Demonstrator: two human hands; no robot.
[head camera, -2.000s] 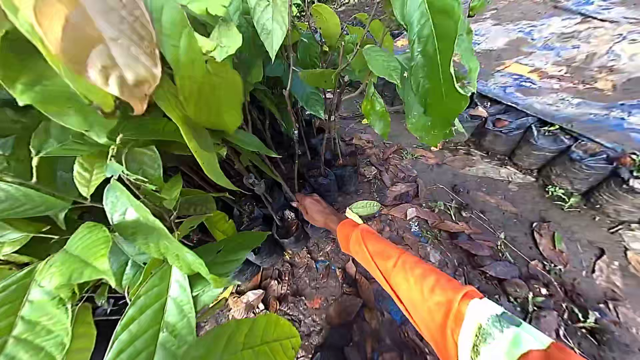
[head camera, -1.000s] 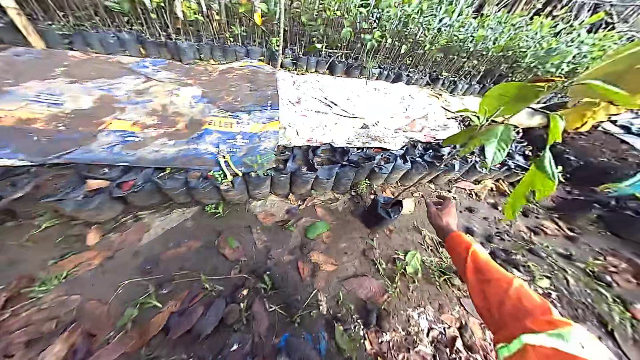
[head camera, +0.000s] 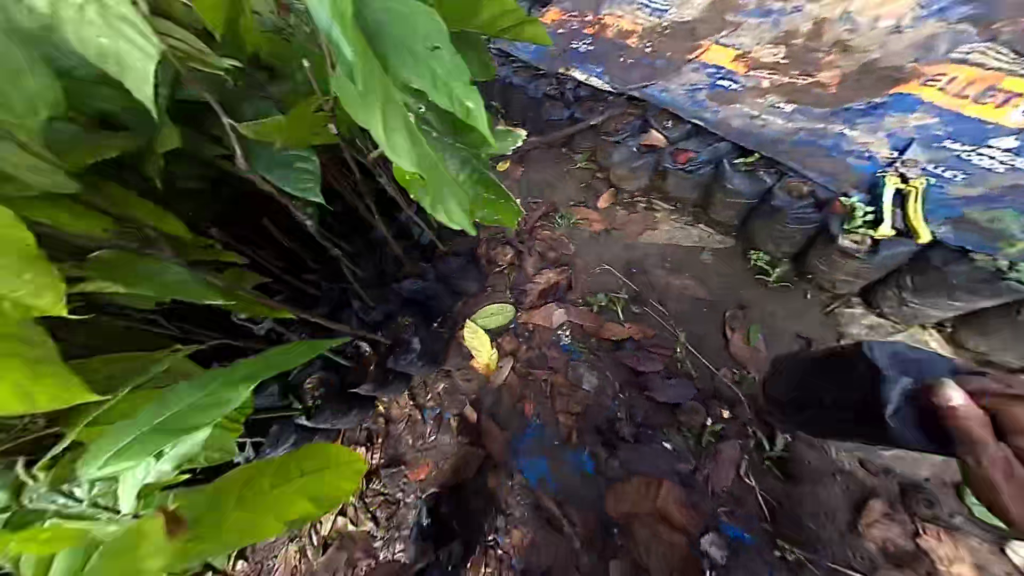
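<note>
At the right edge, my right hand (head camera: 980, 436) grips a black plastic nursery bag (head camera: 848, 396) by one end; the bag lies sideways above the muddy ground. Only the fingers show, and the bag's contents are hidden. Leafy seedlings (head camera: 408, 104) fill the left side, with dark nursery bags (head camera: 408, 340) at their stems' base. My left hand is out of view.
A printed tarpaulin (head camera: 800, 120) lies at the upper right, with pruning shears with yellow handles (head camera: 904, 204) on its edge. A row of black nursery bags (head camera: 788, 216) lines that edge. Fallen leaves (head camera: 648, 512) and a twig cover the ground.
The view has swung back to the leafy seedlings. My right hand, beside a dark nursery bag a second ago, now grips one.
</note>
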